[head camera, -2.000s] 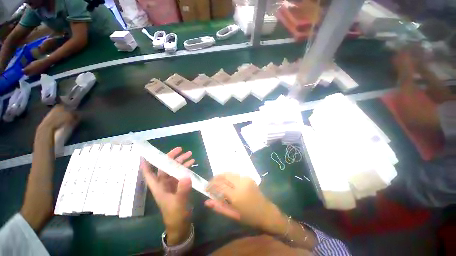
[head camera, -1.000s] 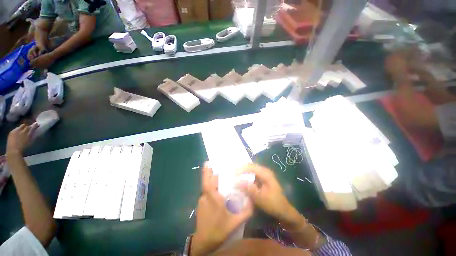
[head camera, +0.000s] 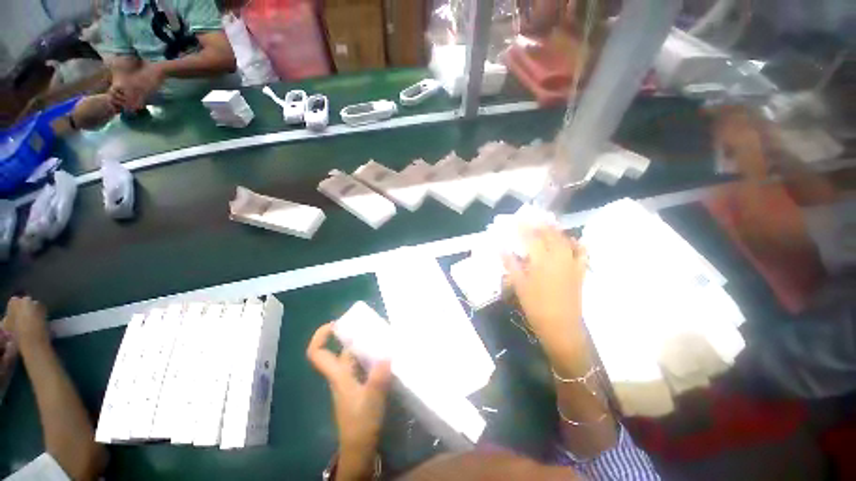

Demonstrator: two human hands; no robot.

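My left hand, with a band at the wrist, holds a slim white retail box slanting over the green surface. My right hand is on the loose pile of white leaflets; its fingertips are washed out by glare, so I cannot tell whether a leaflet is gripped. A long white stack lies in front of me, partly behind the held box. Closed white boxes stand in a tight row at left.
Open cartons lie in a row on the far lane. Bagged products lie at far left, unbagged ones beyond. A bright carton stock is at right, under a slanting metal post. Other people's arms are at left and far side.
My right hand has moved from the box up to the leaflet pile. My left hand has shifted left with the box. The open cartons have moved right. The neighbour's hand at left has drawn back.
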